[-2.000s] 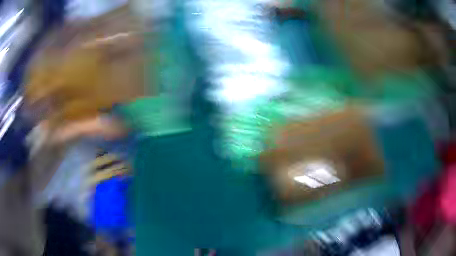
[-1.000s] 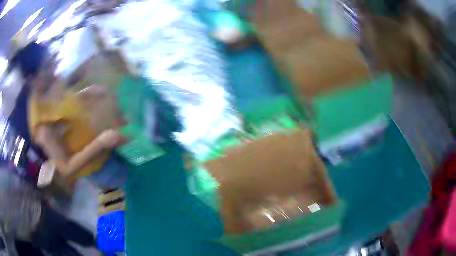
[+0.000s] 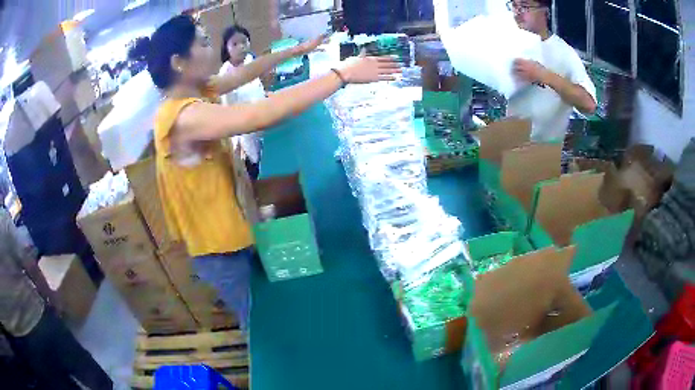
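Observation:
No hand of mine is in the picture. An open retail box [image 3: 526, 305], green outside and brown inside, stands nearest at the lower right; its contents are too blurred to name. To its left are the accessory bins [image 3: 436, 340], with green accessory packs [image 3: 433, 302] heaped in them. A long overlapping pile of clear-bagged accessories [image 3: 389, 167] runs from the bins up the table. More open retail boxes [image 3: 583, 213] stand behind the nearest one. Another open retail box [image 3: 289, 247] stands on the left side of the table.
The green-topped table [image 3: 328, 335] runs away from me. A person in yellow on the left reaches both arms across it. A person at the back right holds a large white sheet [image 3: 488, 46]. Cartons [image 3: 126, 255] stand on a pallet [image 3: 190, 352] at left, near a blue stool [image 3: 189, 378].
The view has lifted and steadied, showing more of the far table. The nearest box now sits further right in the picture. The person in yellow now has both arms stretched over the table.

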